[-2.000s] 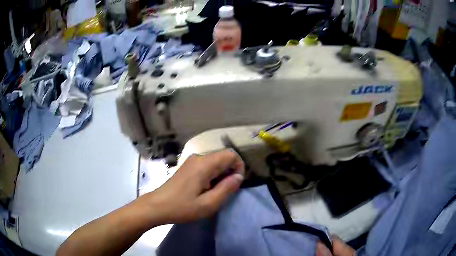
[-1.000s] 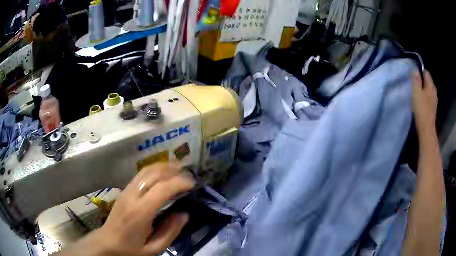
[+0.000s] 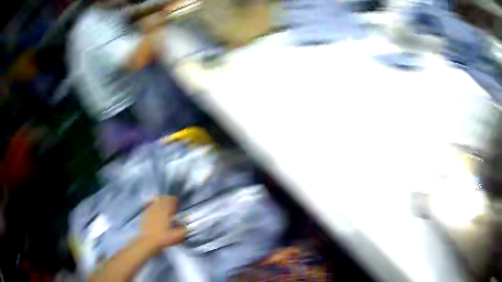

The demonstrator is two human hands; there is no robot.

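The frame is strongly blurred. My left hand [image 3: 159,223] is at the lower left, on a bundle of light blue and white cut parts [image 3: 236,215] below the table's edge. Its fingers are bent at the cloth, but blur hides whether they grip a piece. My right hand is not in view.
The white sewing table [image 3: 308,126] runs diagonally from upper left to lower right. Blue cloth [image 3: 330,22] lies at its far side. A yellow item [image 3: 190,135] is behind the bundle. Another person in a pale top [image 3: 102,60] is at the upper left. A bright light glares at right.
The view has swung far left, away from the machine. My left hand has moved from beside the machine to the bundle. My right hand and the large blue panel have left the view.
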